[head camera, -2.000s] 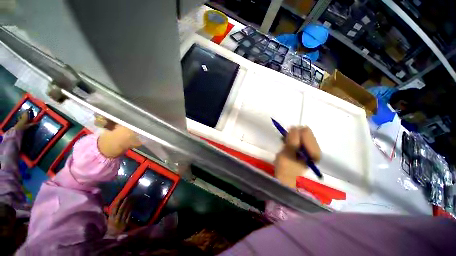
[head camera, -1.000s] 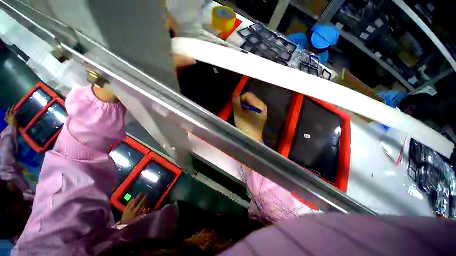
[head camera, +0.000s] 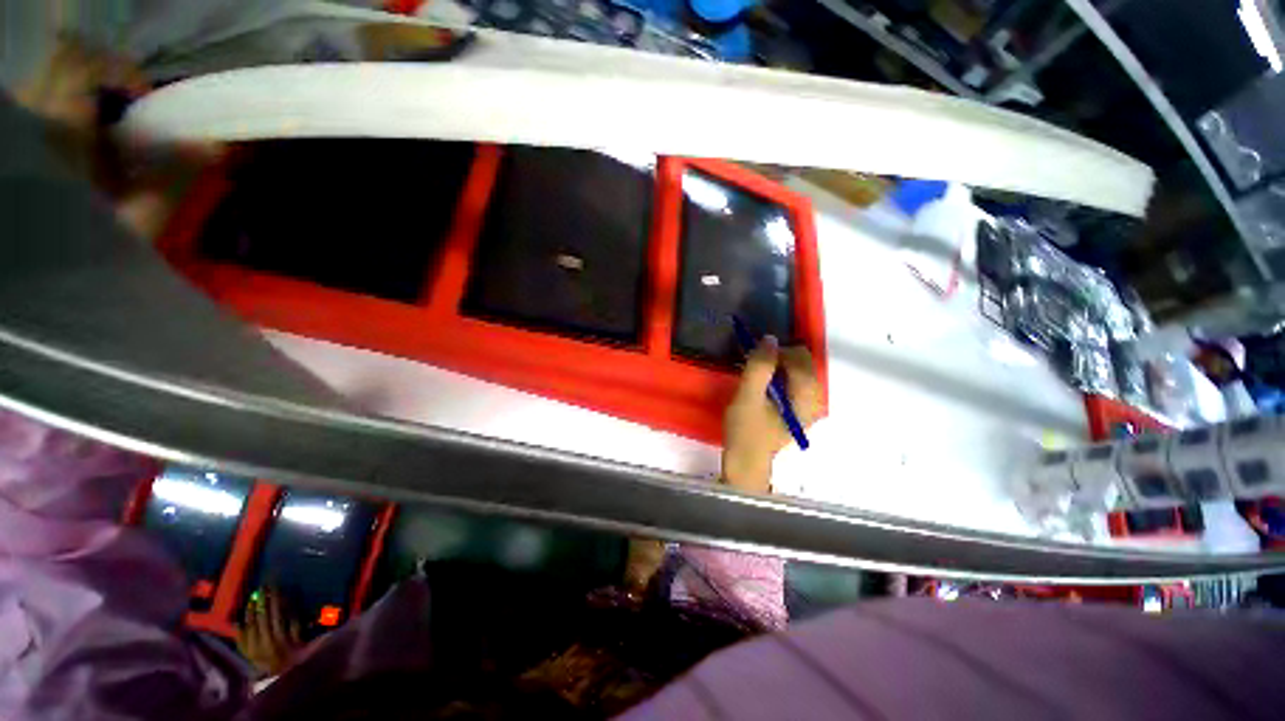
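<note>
My right hand holds a thin blue pen at the lower right corner of an orange-framed tablet with a dark screen. Two more dark screens in orange frames, a middle one and a left one, lie beside it on the white shelf. The middle and right screens bear small white labels. A white tray is raised and tilted nearly edge-on behind them. My left hand, blurred at the upper left, grips the tray's left end.
A metal rail crosses in front of the shelf. Below it, another person's hand touches an orange-framed tablet on the green bench. Bagged dark parts and a strip of clear film with dark squares are at the right.
The white tray, flat at first, has been raised, uncovering the orange-framed tablets. My right hand with the pen has moved from the middle tablet to the right one. The view has shifted and turned.
</note>
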